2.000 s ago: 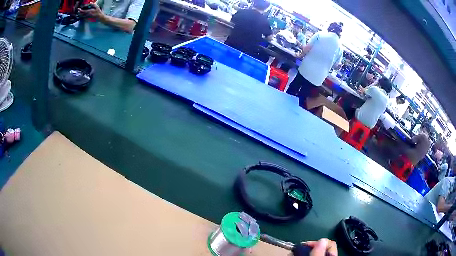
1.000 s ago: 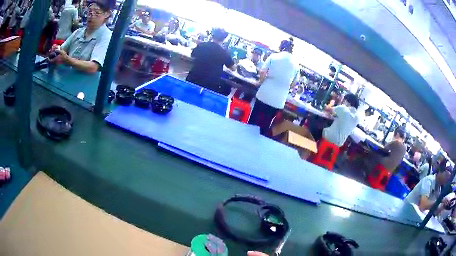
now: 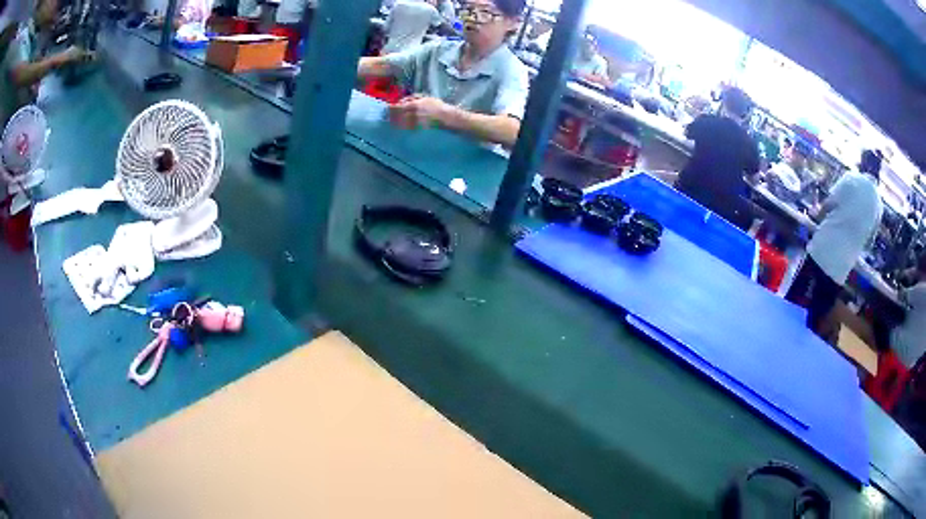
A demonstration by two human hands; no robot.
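Note:
Neither of my hands is in the picture. The tan cardboard sheet [image 3: 335, 446] lies nearest in front of me, cut off by the bottom edge. Beyond it on the green surface, a black pair of headphones [image 3: 414, 246] lies near the green post. Another black headphone [image 3: 777, 492] is at the lower right, cut off by the bottom edge. Several black headphones [image 3: 603, 213] sit in a row at the upper end of the blue sheets.
Green posts [image 3: 323, 162] stand at left and centre. Blue sheets [image 3: 711, 324] cover the right of the bench. A white fan [image 3: 168, 162], papers [image 3: 107, 268] and keys with a pink strap [image 3: 183, 329] are at left. A person [image 3: 457, 86] sits across the bench.
The view has swung left. The fan, papers and keys now show more fully. The solder spool, the iron and my hand, seen earlier at the bottom, have left the picture.

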